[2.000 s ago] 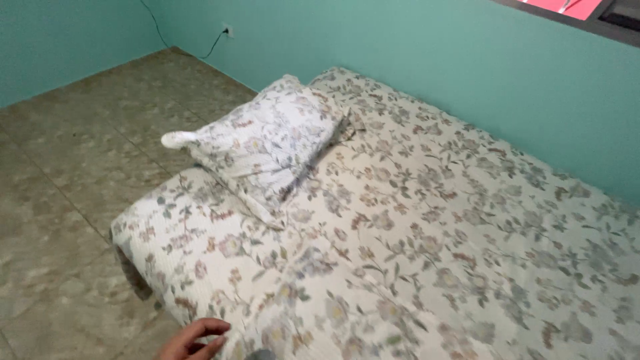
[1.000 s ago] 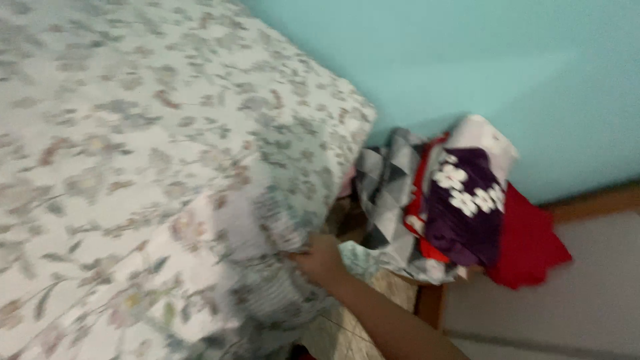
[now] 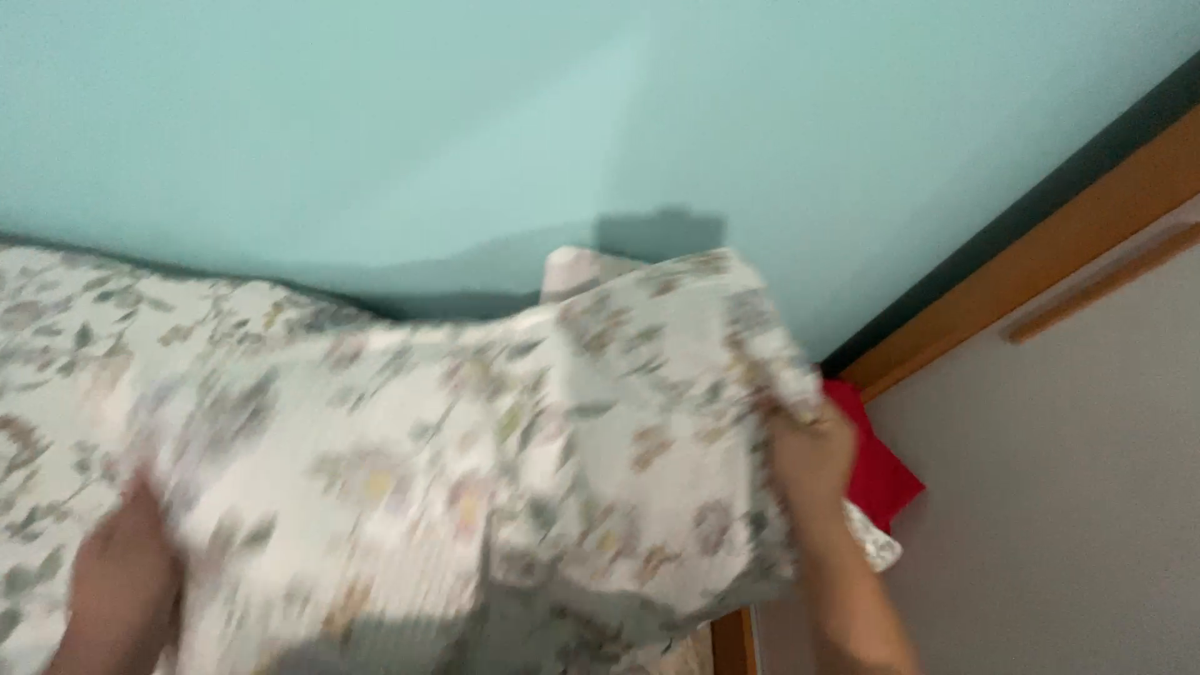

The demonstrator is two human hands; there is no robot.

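Note:
A white floral bed sheet (image 3: 394,450) spans the lower left and middle of the head view, with one part lifted up in front of the wall. At the right, my right hand (image 3: 811,450) grips the raised edge of this cloth. My left hand (image 3: 127,562) is at the lower left against the same cloth; it is blurred, and its fingers are partly hidden, so its grip cannot be told. Behind the lifted part, more of the sheet lies over the bed along the wall.
A turquoise wall (image 3: 422,122) rises behind the bed. Red cloth (image 3: 877,459) shows just past my right forearm, with a bit of white cloth below it. At the right stands a pale panel (image 3: 1012,469) with a wooden frame (image 3: 1041,244) and a wooden handle.
The sheet's corner part, low beside the bed one second ago, is now raised in my right hand and hides most of the clothes pile. My left hand has come into view. The view has swung right.

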